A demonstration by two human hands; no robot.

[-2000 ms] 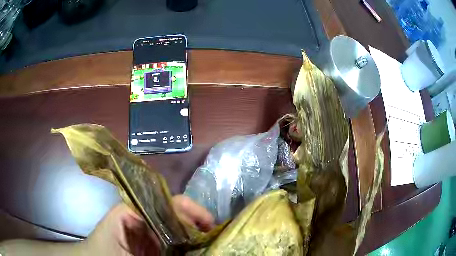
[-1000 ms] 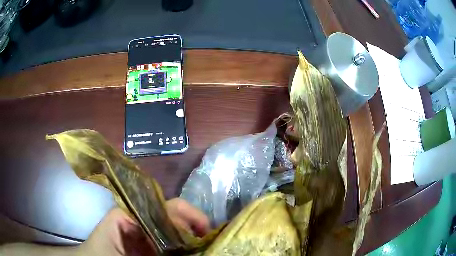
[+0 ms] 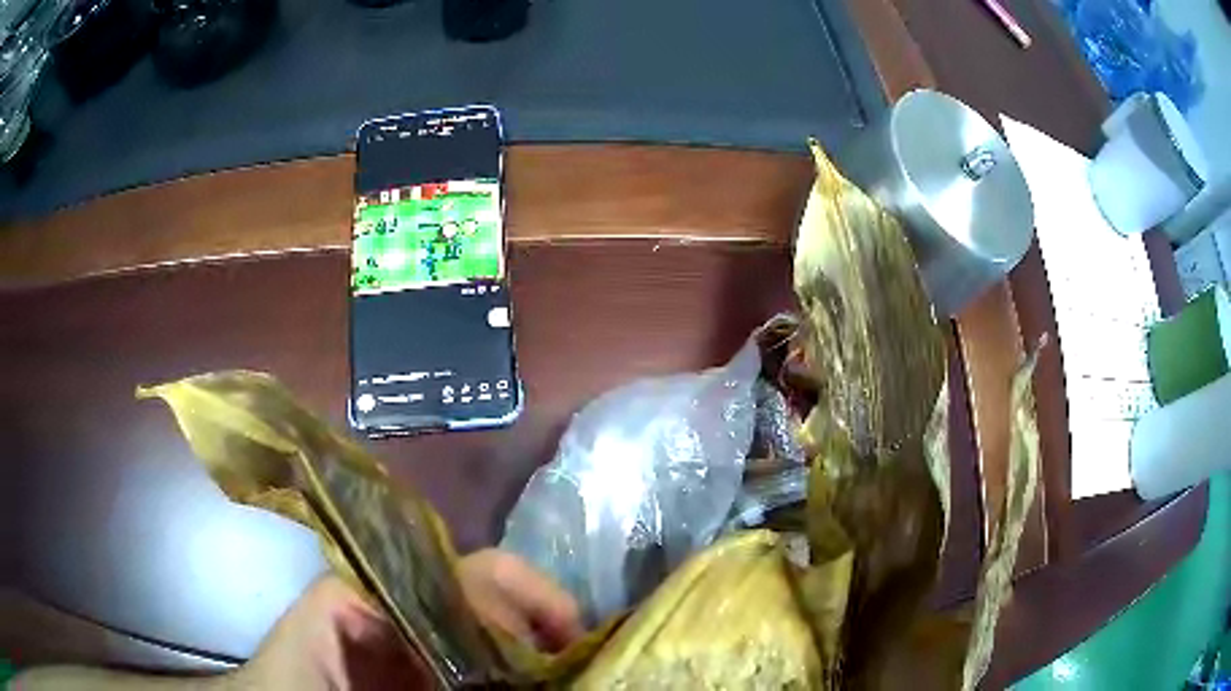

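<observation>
My left hand (image 3: 506,601) comes in from the lower left and is closed on the leaf-wrapped dumpling, partly hidden behind a leaf flap. The yellowish dumpling (image 3: 722,628) is cut off by the bottom edge. One long brown-olive leaf (image 3: 358,506) sticks out to the left over the hand. A taller leaf (image 3: 871,304) stands up on the right, pointed at the top, with a thin dry strip (image 3: 1006,540) beside it. My right hand is not in view.
A clear crumpled plastic bag (image 3: 641,466) lies behind the dumpling. A black phone (image 3: 432,331) shows a green video. To the right are a silver canister (image 3: 959,189), a white paper sheet (image 3: 1100,324) and cups (image 3: 1141,169). Black ware (image 3: 209,34) is at top left.
The phone's video now shows a green field without the dark box in its middle. The whole view has shifted slightly. My left hand keeps its hold on the dumpling.
</observation>
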